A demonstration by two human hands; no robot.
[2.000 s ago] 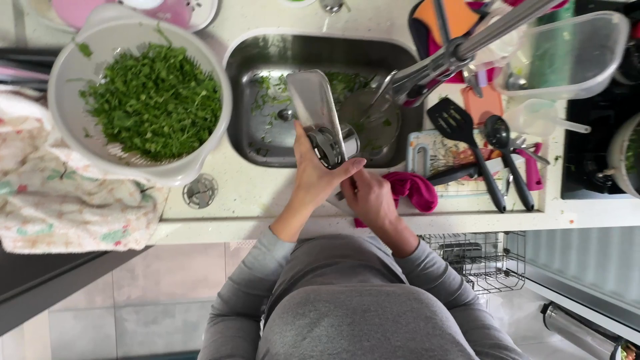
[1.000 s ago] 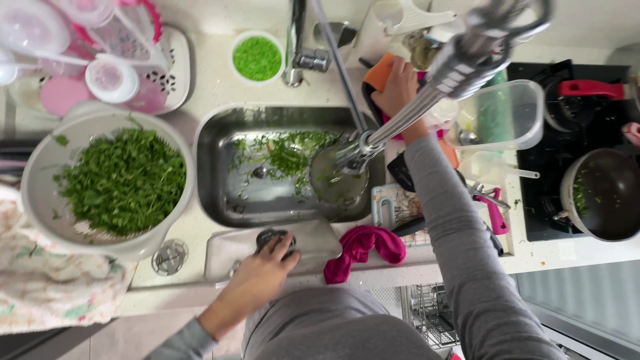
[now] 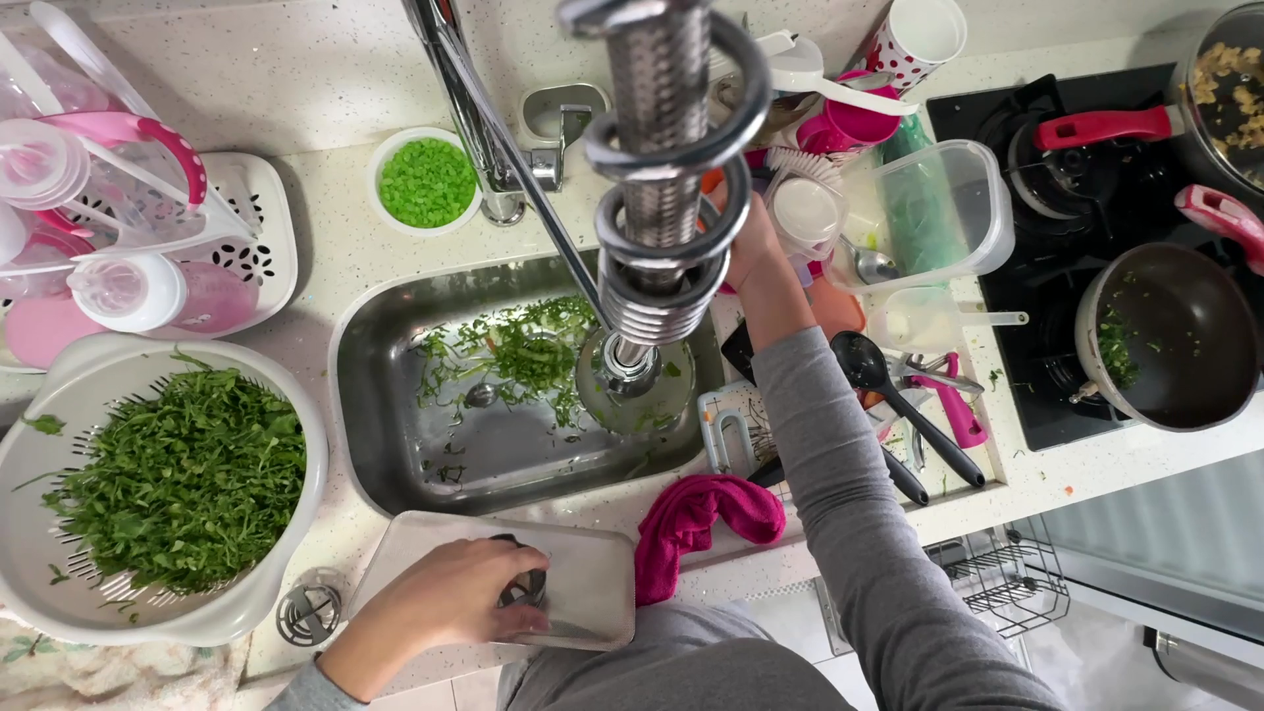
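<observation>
My left hand [image 3: 459,597] grips a small dark and metal round part resting on a pale rectangular tray [image 3: 592,583] at the counter's front edge. My right hand [image 3: 755,242] reaches in among the utensils behind the sink's right side; its fingers are largely hidden by the faucet's spring coil [image 3: 667,178], so what it touches cannot be told. Green leaf scraps [image 3: 538,355] and a round translucent dish [image 3: 647,395] lie in the steel sink [image 3: 395,434]. A crumpled magenta cloth [image 3: 706,518] is just right of the tray.
At left stand a white colander [image 3: 311,474] of chopped greens and a rack [image 3: 281,267] with baby bottles. A bowl [image 3: 425,183] of green pieces sits behind the sink. Right are a clear plastic container [image 3: 987,212], black spoons [image 3: 913,415] and a pan [image 3: 1175,336] on the hob.
Two seconds ago both hands were together over the sink's front edge, holding the pale tray and metal part. The tray now lies on the counter, and my right hand has moved to the back right.
</observation>
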